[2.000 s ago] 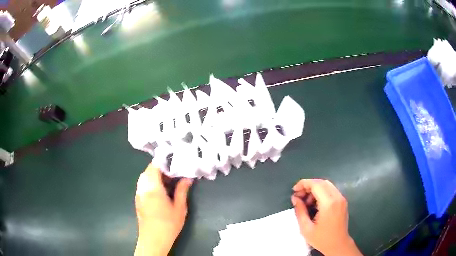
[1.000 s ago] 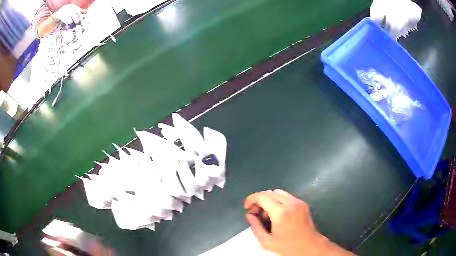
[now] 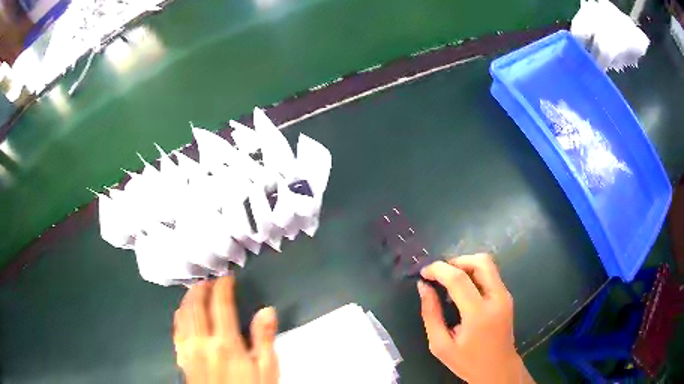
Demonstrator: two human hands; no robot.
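A row of white folded sleeves (image 3: 214, 199) stands on the dark green bench, with dark blocks showing in some openings. My left hand (image 3: 221, 334) is at its near edge, fingers spread, with fingertips by the bottom of the row; no held thing shows. A small group of dark power adapters (image 3: 403, 238) with shiny pins lies right of the row. My right hand (image 3: 469, 319) has thumb and forefinger close together at the group's near end; whether it grips an adapter is hidden. Flat white paper sleeves (image 3: 330, 349) lie stacked between my hands, cut off by the bottom edge.
A blue plastic tray (image 3: 517, 94) with shiny clear pieces (image 3: 585, 146) stands at the right. White jagged stacks (image 3: 611, 34) are beyond it. A lighter green strip (image 3: 247, 56) runs along the far side, with white tangled items (image 3: 82, 26) at upper left. A blue and dark red stool (image 3: 652, 326) is at lower right.
My left hand has come from the blurred lower left, where a white piece was by it, to the row's near edge. The dark adapters now show in a group at my right fingertips.
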